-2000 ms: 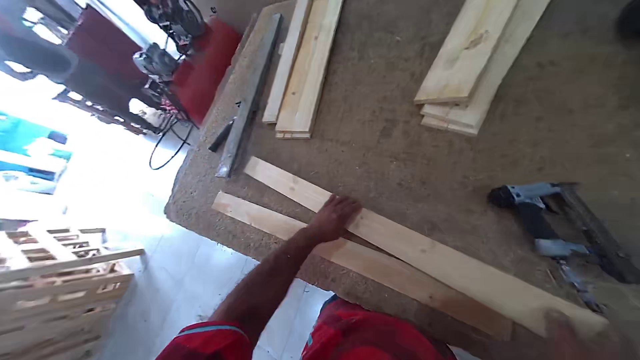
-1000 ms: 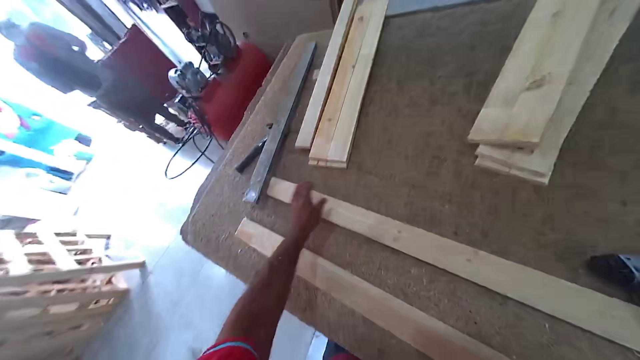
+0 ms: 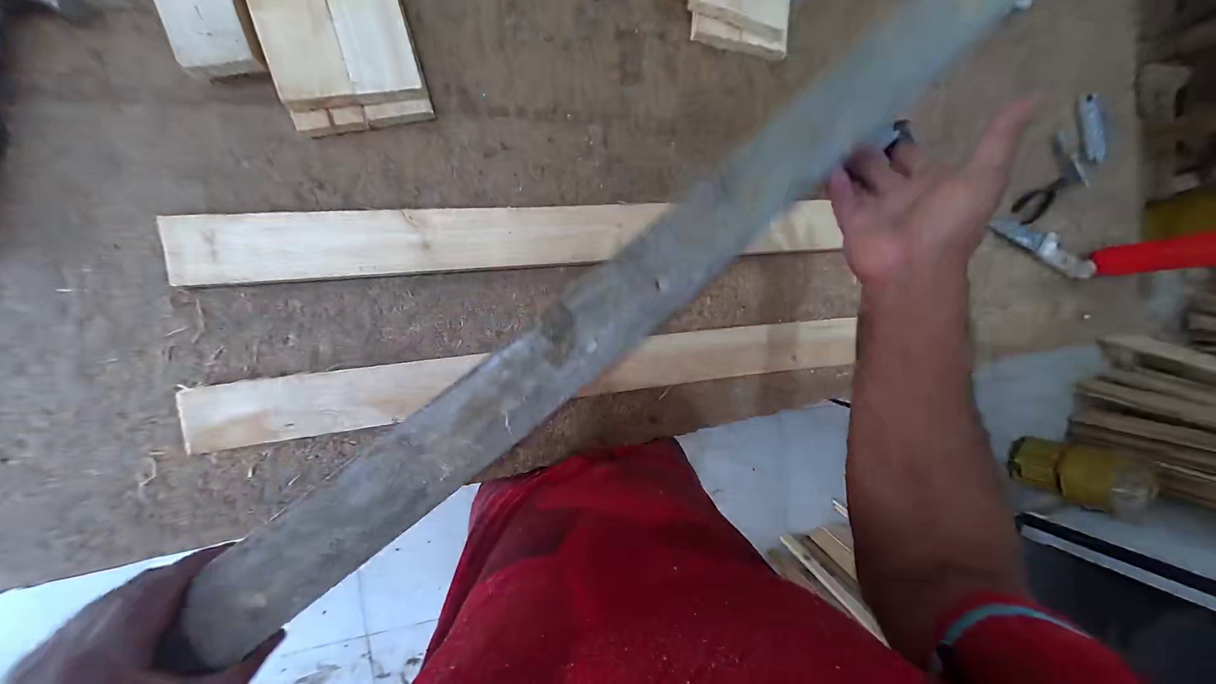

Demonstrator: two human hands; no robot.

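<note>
A long grey metal bar (image 3: pixel 570 332) slants over the bench from lower left to upper right, blurred. My left hand (image 3: pixel 152 627) is closed around its lower end. Near the upper part is my right hand (image 3: pixel 912 204), palm showing, thumb spread away and fingers bent at the bar's edge beside a small dark metal part (image 3: pixel 898 138). Whether those fingers bear on the bar is unclear. Beneath the bar, two narrow wooden boards lie apart, roughly side by side: the farther board (image 3: pixel 380 245) and the nearer board (image 3: pixel 313 404). The bar hides part of each.
Stacked boards (image 3: pixel 351 57) lie at the far left of the brown bench (image 3: pixel 551 114), a shorter stack (image 3: pixel 741 24) at the far middle. Pliers or scissors (image 3: pixel 1040 195) and a red-handled tool (image 3: pixel 1149 255) are at right. Wood pieces (image 3: pixel 1154 408) and a yellow roll (image 3: pixel 1078 470) lie beyond the bench's right edge.
The metal bar, earlier lying along the bench's edge, is now raised in my left hand. My right hand is beside it. The two boards are farther apart than two seconds ago. The view has turned strongly.
</note>
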